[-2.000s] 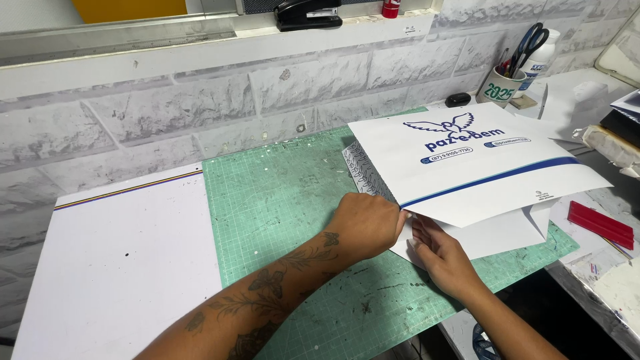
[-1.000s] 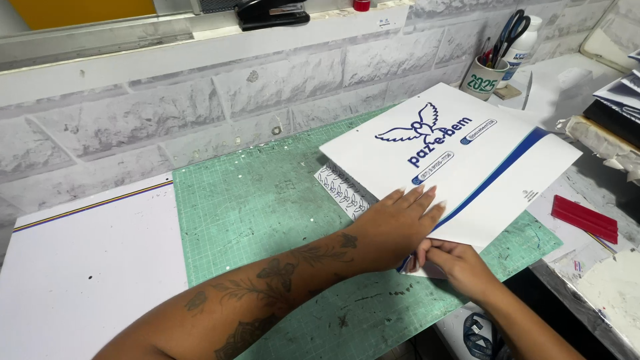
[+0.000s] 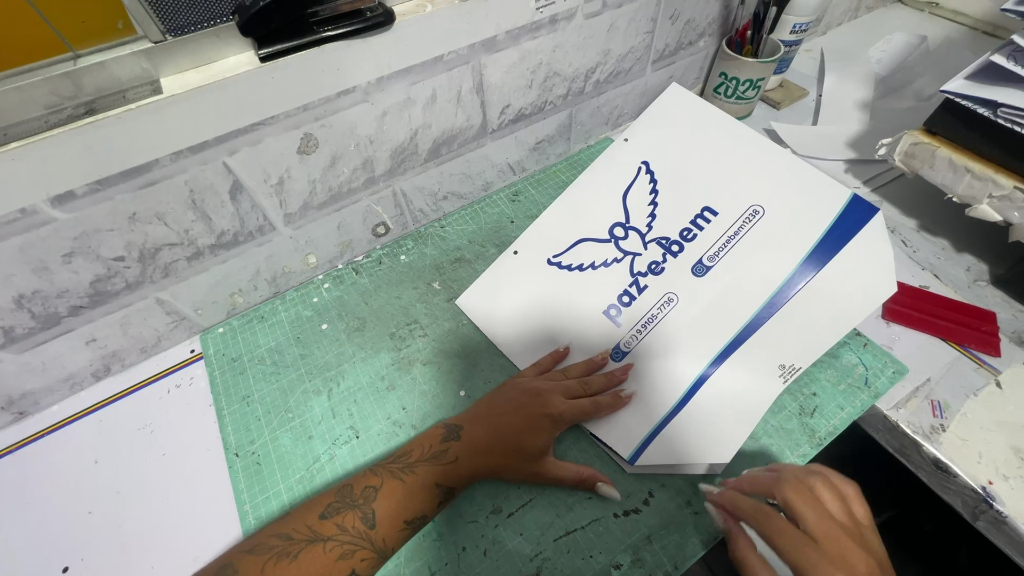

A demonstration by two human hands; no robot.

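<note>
A white paper bag [image 3: 768,160] with a blue winged emblem, lettering and a curved blue band lies flat and turned at an angle on the green cutting mat [image 3: 344,384]. The spread fingers of my left hand [image 3: 552,408] rest on its near left edge, palm down, with the thumb out over the mat. My right hand [image 3: 800,512] is off the bag, just below its near corner, fingers bent and partly apart. I see nothing in its grasp. Under the bag's near edge another layer of paper shows slightly.
White board [image 3: 104,480] lies at left. At the back right stand a pen cup [image 3: 740,80] and a white bottle [image 3: 796,36]. A red plastic squeegee [image 3: 944,318] lies at right, below stacked papers [image 3: 988,80]. A black stapler [image 3: 312,24] sits on the ledge above the brick-patterned wall.
My right hand has let go of the bag's near edge and moved away from it. My left hand now lies flat on the bag. The bag has turned on the mat, and its patterned side is no longer visible.
</note>
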